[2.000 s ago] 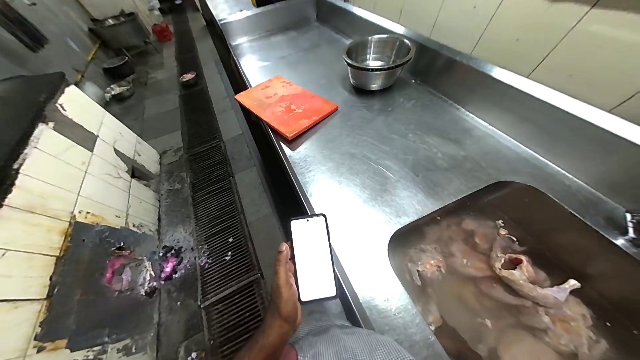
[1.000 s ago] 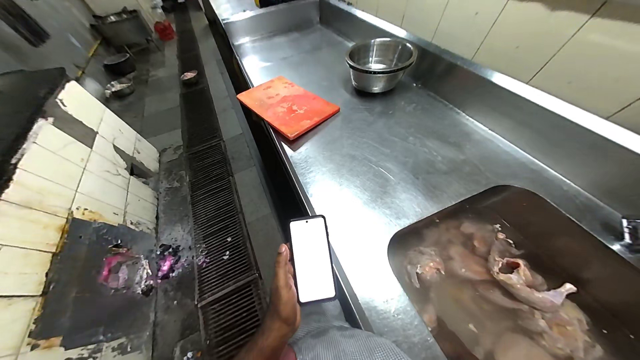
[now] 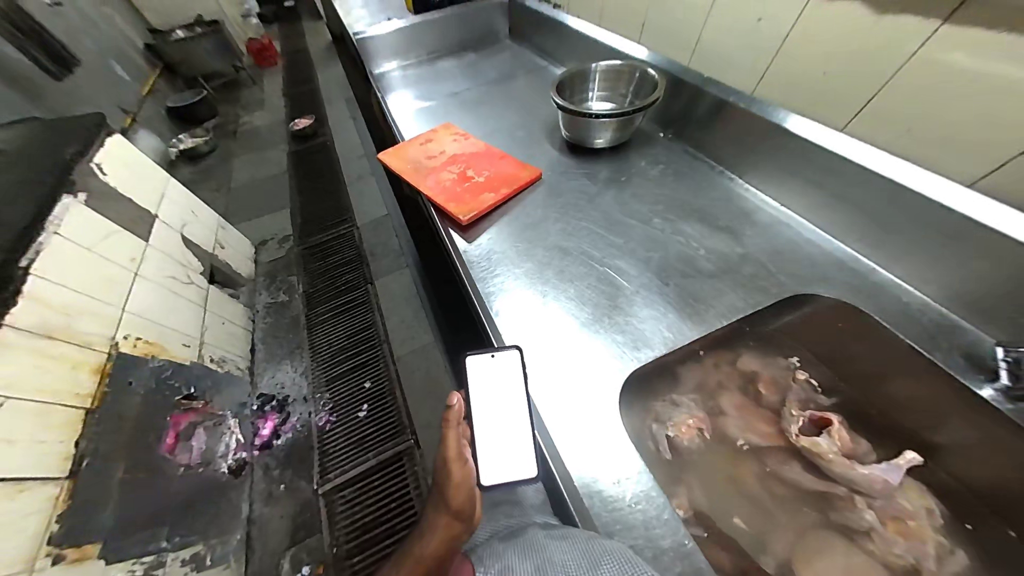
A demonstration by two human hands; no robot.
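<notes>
My left hand (image 3: 458,480) holds a smartphone (image 3: 502,416) upright at the bottom centre, the thumb along its left edge. Its lit screen is plain white. The phone is near the front edge of a stainless steel counter (image 3: 632,240). My right hand is not in view. To the right, a sink basin (image 3: 848,320) holds cloudy water with raw poultry pieces (image 3: 856,460) in it. An orange-red cutting board (image 3: 460,172) lies by the counter's front edge. Farther back stands a steel bowl (image 3: 606,104), seemingly stacked with another.
A metal floor grate (image 3: 352,336) runs along the aisle left of the counter. Beyond it are a broken tiled wall (image 3: 88,296) and glowing embers (image 3: 268,428) on the floor. Pots (image 3: 190,106) and a small bowl (image 3: 302,125) stand farther back. A tap part (image 3: 1010,368) shows at right.
</notes>
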